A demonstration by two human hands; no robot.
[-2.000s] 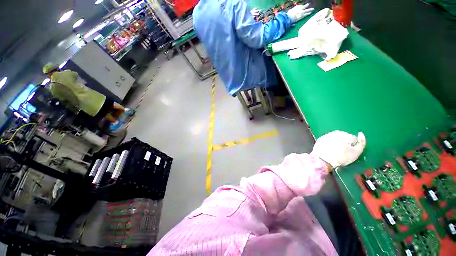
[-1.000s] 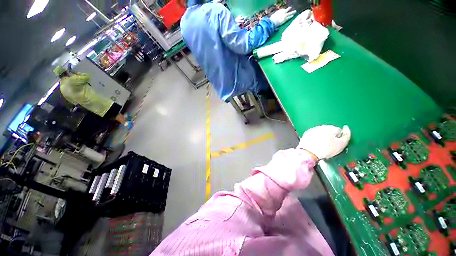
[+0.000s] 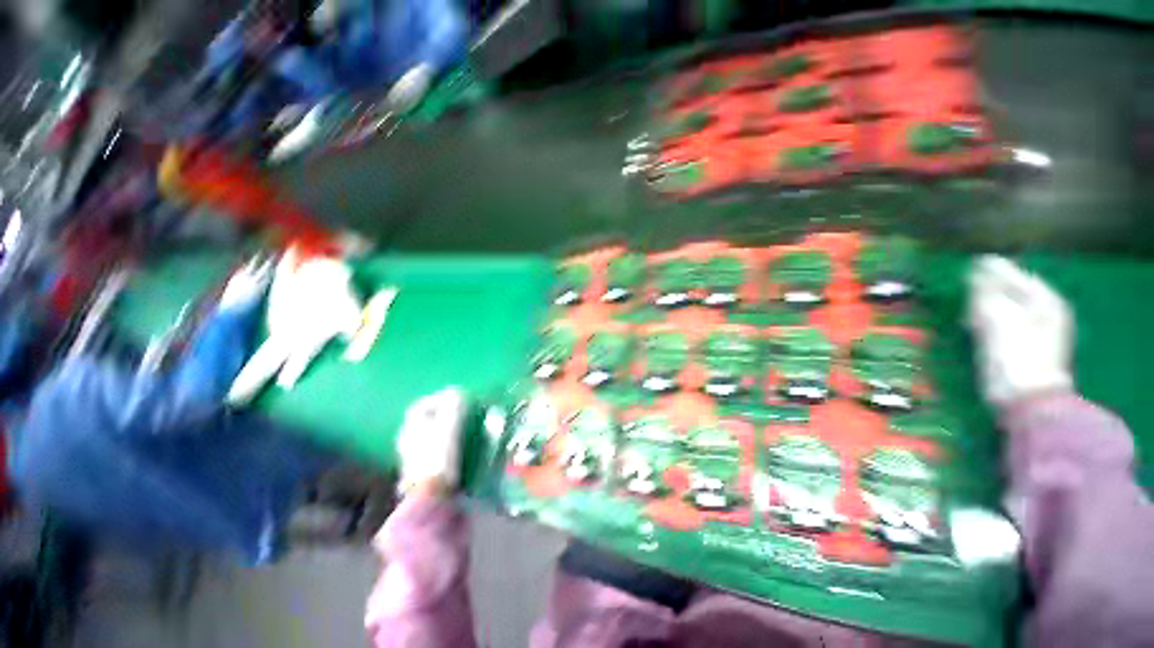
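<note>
The near component tray (image 3: 709,547) lies in front of me, with rows of green circuit boards (image 3: 802,365) in red-orange pockets. The boards have black-and-white parts along their lower edges. My white-gloved left hand (image 3: 432,439) is just off the tray's left edge. My white-gloved right hand (image 3: 1023,332) is by its right side, near the back corner. Blur hides the fingers of both hands, so I cannot tell whether either grips anything. No board shows in either hand.
A second red-orange tray (image 3: 918,82) with fewer boards lies across the dark belt. A white cloth heap (image 3: 313,304) and a paper slip (image 3: 370,324) lie on the green bench at left, near a red post (image 3: 272,209). A blue-smocked person (image 3: 139,443) is at far left.
The view has swung right onto the trays, with strong blur. My right hand and the far tray have come into view. My left hand now appears beside the near tray's left edge.
</note>
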